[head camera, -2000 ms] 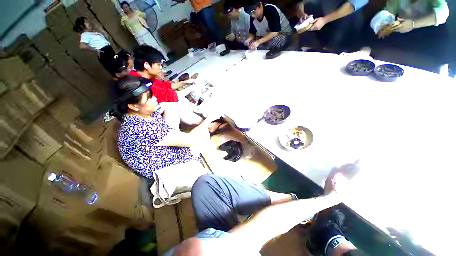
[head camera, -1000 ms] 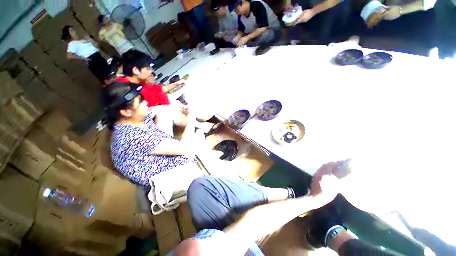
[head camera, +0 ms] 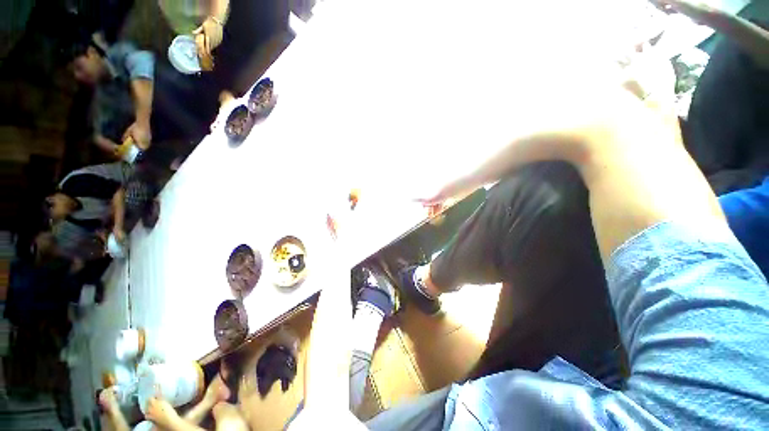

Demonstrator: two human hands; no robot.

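Observation:
My left hand point(head camera: 331, 226) is largely washed out by glare at the table's near side; whether it holds anything cannot be told. A small orange-amber spot point(head camera: 353, 199) shows just beyond it. My right hand point(head camera: 437, 202) is low at the table edge, its fingers blurred and bleached; its grip is unclear. The yellow parts bowl point(head camera: 289, 262) stands on the table left of my left hand, with yellow bits and a black-and-blue piece inside. Two dark parts bowls, one beside it point(head camera: 244, 268) and one nearer the edge point(head camera: 230, 324), hold dark contents.
Two more dark bowls point(head camera: 239, 124) point(head camera: 262, 97) stand at the far edge. A neighbour's hands are at a white tub point(head camera: 169, 383) at lower left. A black lump point(head camera: 276, 369) lies on cardboard below the table. People sit opposite; another person in dark clothing is at right.
The view has turned and tilted strongly towards the right. My right arm is now in view, reaching to the table edge. The bowls appear further left in the picture.

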